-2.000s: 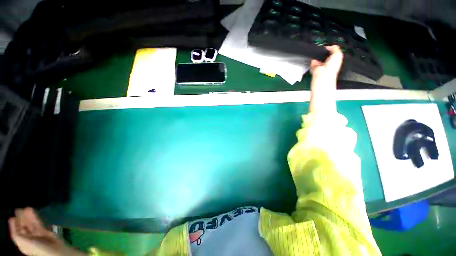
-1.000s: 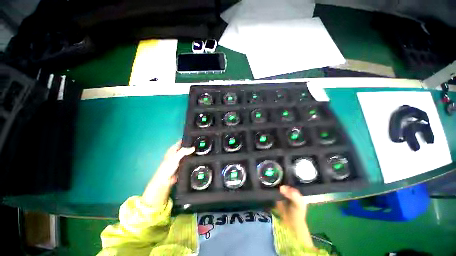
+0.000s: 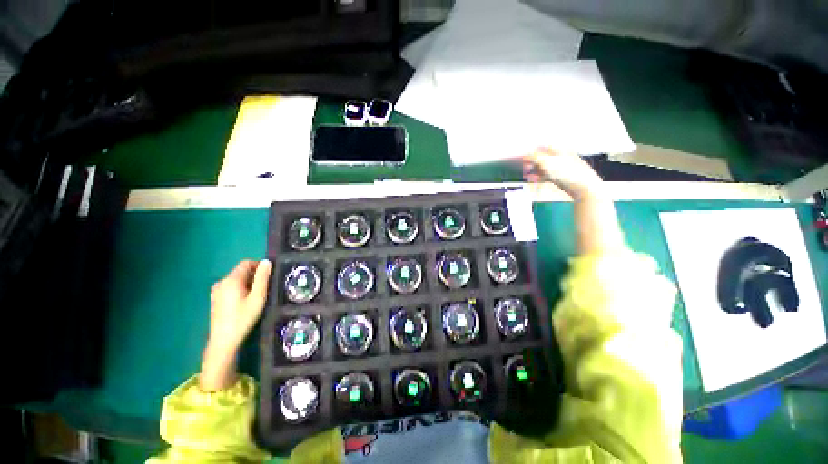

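The black foam tray (image 3: 381, 252) lies on the teal mat, its near edge against my body. Each pocket holds a round smartwatch unit (image 3: 404, 273); most screens show a small green mark, and the front-left one has a bright white glare. A white tray label (image 3: 521, 215) is at its back-right corner. My left hand (image 3: 238, 304) holds the tray's left edge, fingertips against its side. My right hand (image 3: 561, 172) is off the tray, behind its back-right corner, with fingertips at the front edge of the white sheets. Whether it pinches anything is unclear.
Behind the pale strip (image 3: 200, 197) are a yellow-edged paper (image 3: 268, 140), smartphone (image 3: 359, 145), two small square watches (image 3: 367, 111) and loose white sheets (image 3: 536, 109). A black curved item (image 3: 758, 279) rests on a white sheet at right. Dark stacked trays (image 3: 64, 299) stand left.
The filled tray came from the back right to the front of the bench, then moved left and lies flatter. My right hand let go of its near edge and moved to the back right.
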